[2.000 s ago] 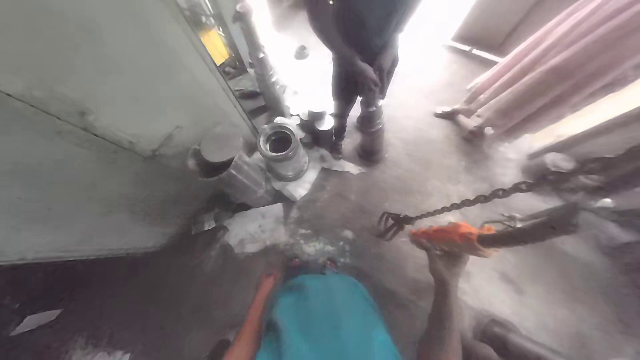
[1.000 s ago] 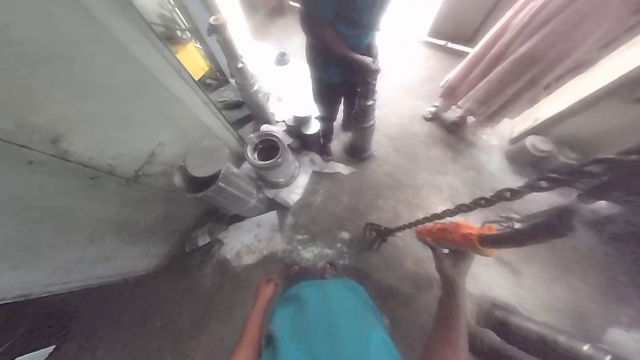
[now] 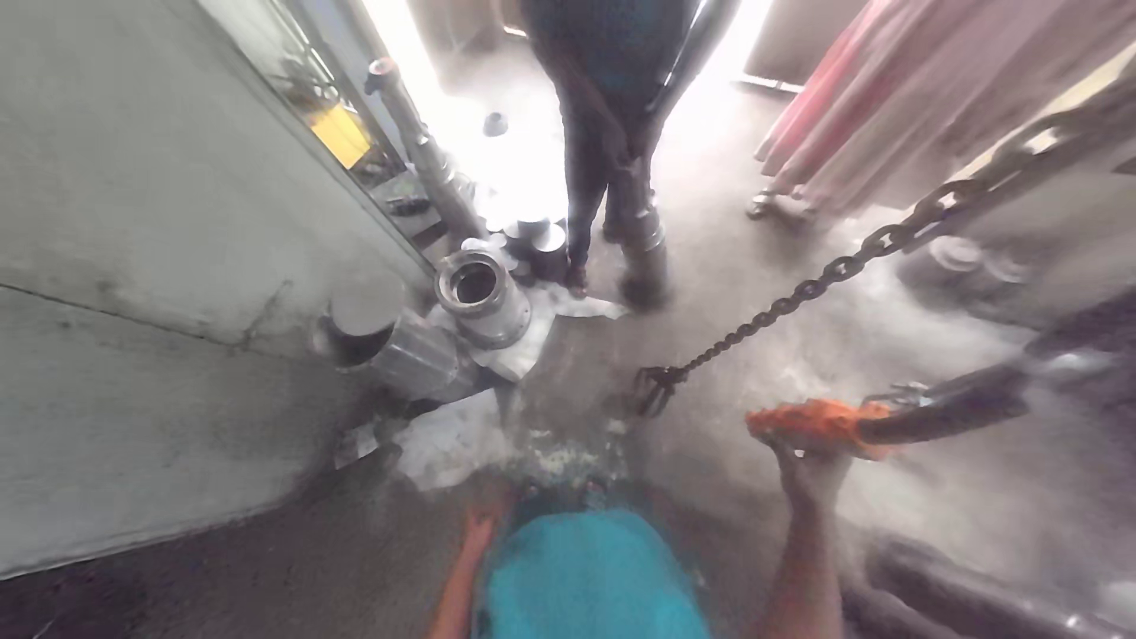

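Observation:
My right hand is closed around an orange cloth, which lies against the end of a dark hose or pipe coming from the right. Low beside my blue-green shirt, my left hand is blurred; its fingers and anything in them cannot be made out. From the upper right a steel chain slants down to a hook-like metal end, left of the orange cloth and apart from it. Past the chain's lower end, an open-topped metal cylinder stands upright on pale sheets.
Another metal cylinder leans near the grey wall panel on the left. A co-worker stands ahead, hands on a tall metal part. Pale sheets lie on the floor. Pink curtains hang upper right; a dark cylinder lies lower right.
The chain stays to the left of the orange cloth, and my right hand remains on that cloth. The view has shifted somewhat. No plain change of grip shows.

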